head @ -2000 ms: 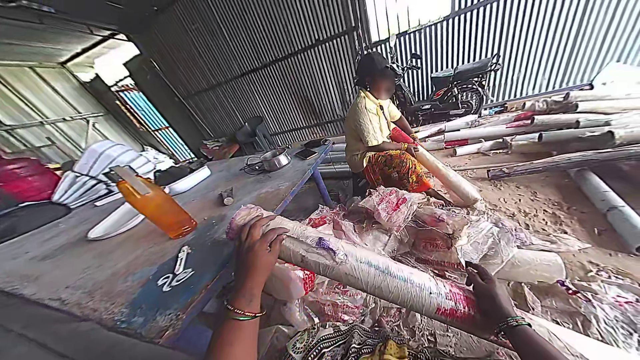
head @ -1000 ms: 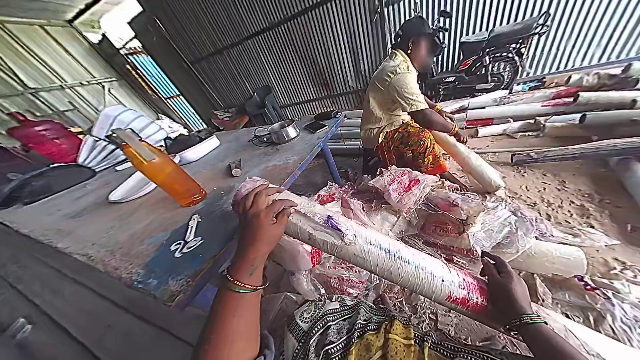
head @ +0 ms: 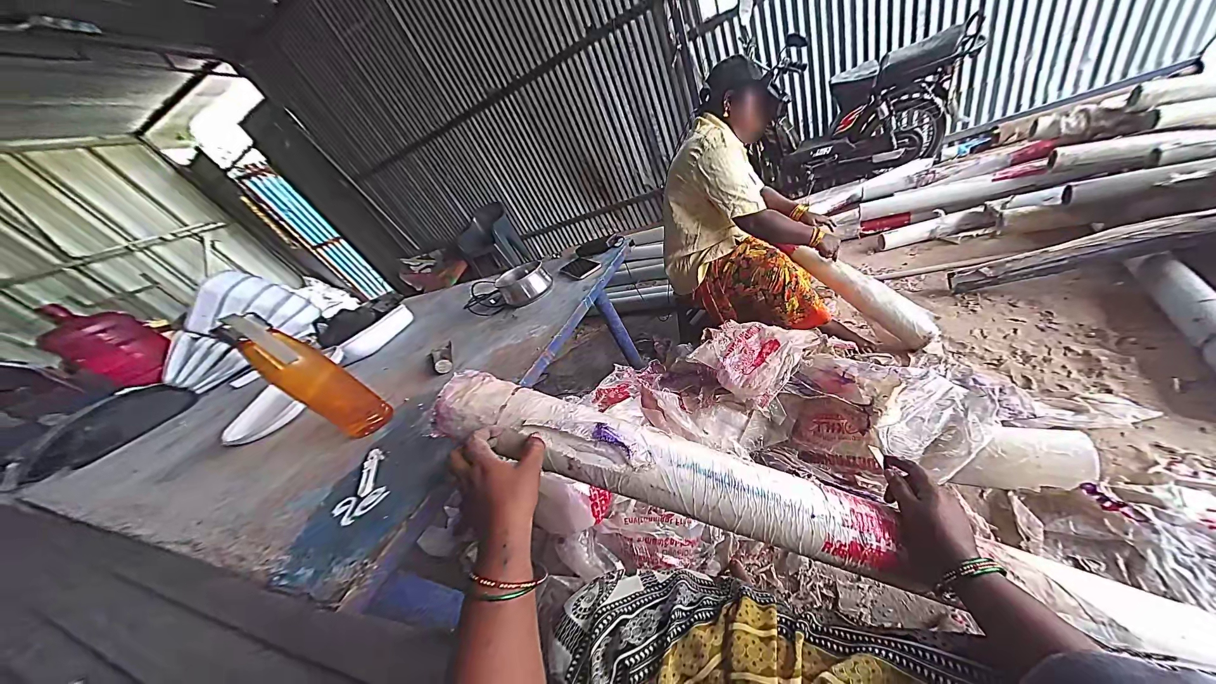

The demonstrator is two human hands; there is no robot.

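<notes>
A long white pipe wrapped in printed plastic film (head: 727, 480) lies across my lap, its upper end beside the table's edge. My left hand (head: 499, 465) grips it near that end, thumb on top and fingers along the near side. My right hand (head: 921, 518) is at the pipe's lower part, beyond the red print, with a small pale thing between thumb and finger that I cannot make out. Behind the pipe lies a heap of crumpled plastic wrapping (head: 760, 380). White-handled scissors (head: 366, 489) rest on the table (head: 237, 475).
An orange bottle (head: 313, 380), a steel pot (head: 522, 283) and a phone (head: 579, 269) are on the table. Opposite me a seated person (head: 712, 199) holds another wrapped pipe (head: 869, 290). More pipes (head: 1007, 190) lie at the right, near a motorcycle (head: 883, 104).
My right hand has come up slightly from the pipe's red print, its thumb and finger now pinched. My left hand stays near the pipe's end. The view has swung somewhat to the left since two seconds ago.
</notes>
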